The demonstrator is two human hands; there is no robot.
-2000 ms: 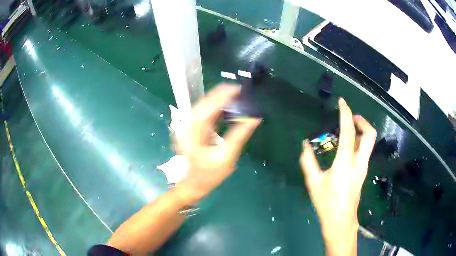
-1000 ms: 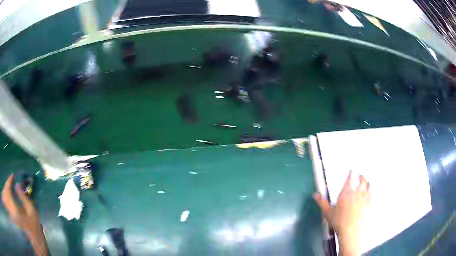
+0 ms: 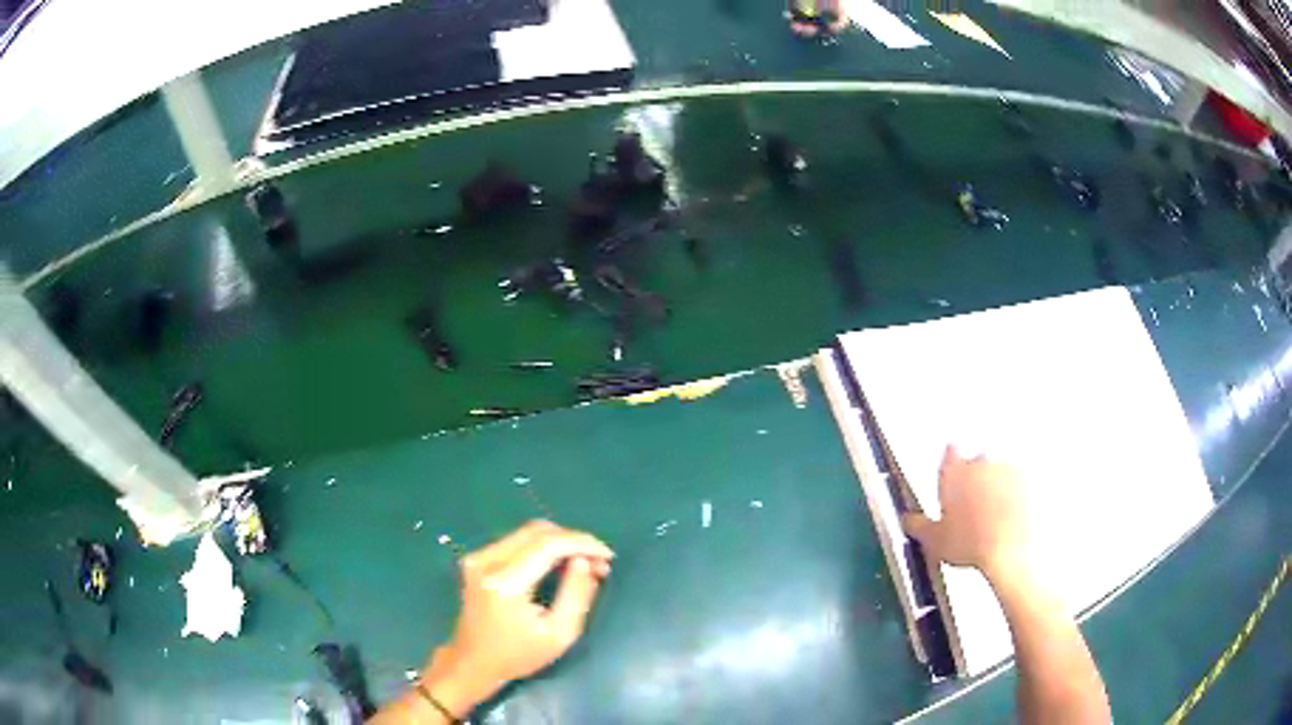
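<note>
My right hand (image 3: 981,513) lies on the white cover sheet (image 3: 1049,404) at the right, with its fingers bent and the thumb at the sheet's left edge. Under the sheet, a tray edge (image 3: 867,503) with dark pieces shows. My left hand (image 3: 531,595) is over the green bench, thumb and forefinger tips nearly meeting; whether something small is between them cannot be told. A circuit board (image 3: 244,521) sits at the foot of the post, and a half-built adapter (image 3: 95,569) lies at the far left.
The pale post (image 3: 92,404) stands at left with a white scrap (image 3: 213,592) beside it. A dark cord (image 3: 344,677) lies at the bench's front. The conveyor (image 3: 354,354) carries scattered cords and boards. A dark tray (image 3: 411,64) stands beyond it, and a red object is at far right.
My left hand has moved right from beside the adapter, which now lies on the bench. My right hand has left the board it held earlier and stays on the white sheet. The view has swung right.
</note>
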